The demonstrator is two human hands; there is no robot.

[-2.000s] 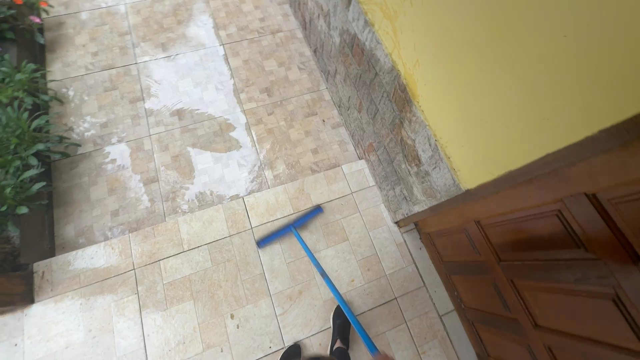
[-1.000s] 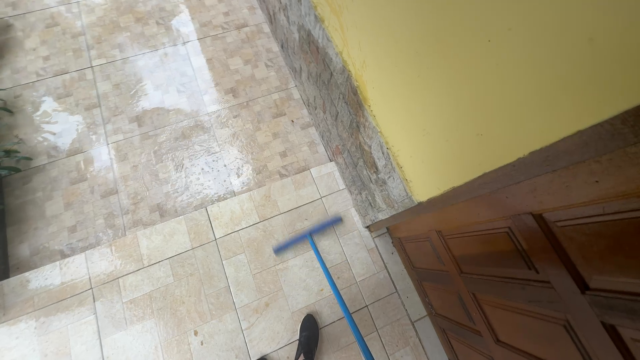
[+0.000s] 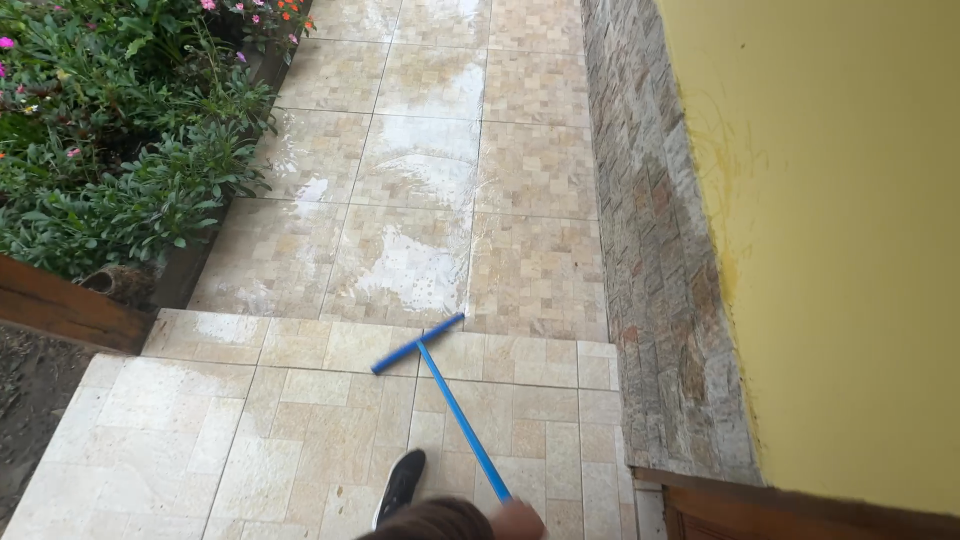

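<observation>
A blue floor squeegee lies slantwise across the light tiles, near the edge where they meet the mosaic-patterned tiles. Its long blue handle runs down to the bottom of the view. One hand, blurred and partly cut off, is closed round the handle; a dark sleeve crosses beside it. Which hand this is cannot be told for certain. The other hand is not seen. Wet, shiny patches cover parts of the mosaic-patterned tiles beyond the squeegee.
A flower bed with a dark edging borders the left side. A wooden post stands at the lower left. Stone cladding and a yellow wall rise on the right, above brown wood. A black shoe is on the tiles.
The view has swung left and up, so more of the flower bed shows and less of the wooden panelling. The squeegee head now lies farther from the wall's corner than one second ago.
</observation>
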